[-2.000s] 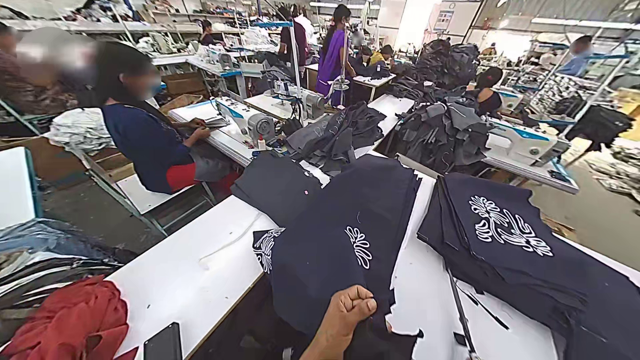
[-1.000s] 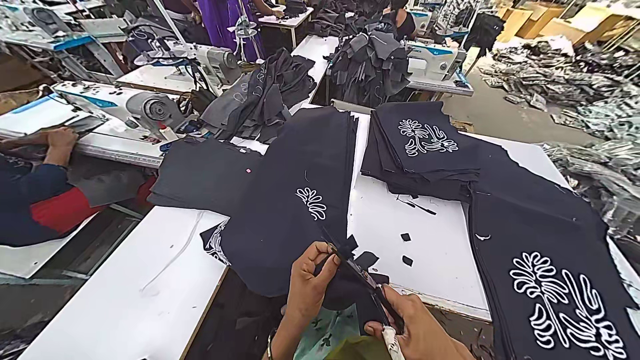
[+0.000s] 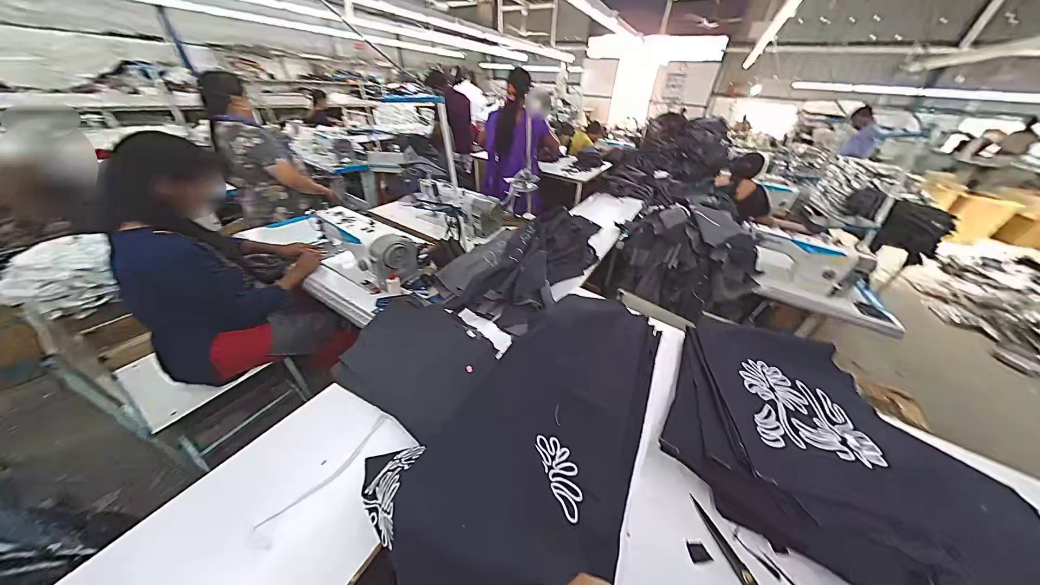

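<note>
A sliver of a hand, probably my left hand, shows at the bottom edge against a dark navy cloth panel with a white embroidered motif; its fingers are mostly cut off. My right hand is out of view. Scissors blades rest over the white table right of that panel, their handles beyond the frame, so whether a hand is on them is hidden. Beside them is a small dark cloth scrap. A stack of dark embroidered panels lies to the right. Plain dark cloth lies behind on the left.
A seated person works at a sewing machine on the left. Heaps of dark cut cloth stand beyond the white table. Another sewing machine is at the right, with more people farther back.
The view has tilted up since one second ago. Both hands were then at the panel's lower edge, the right one with the scissors; now only a sliver of one hand shows.
</note>
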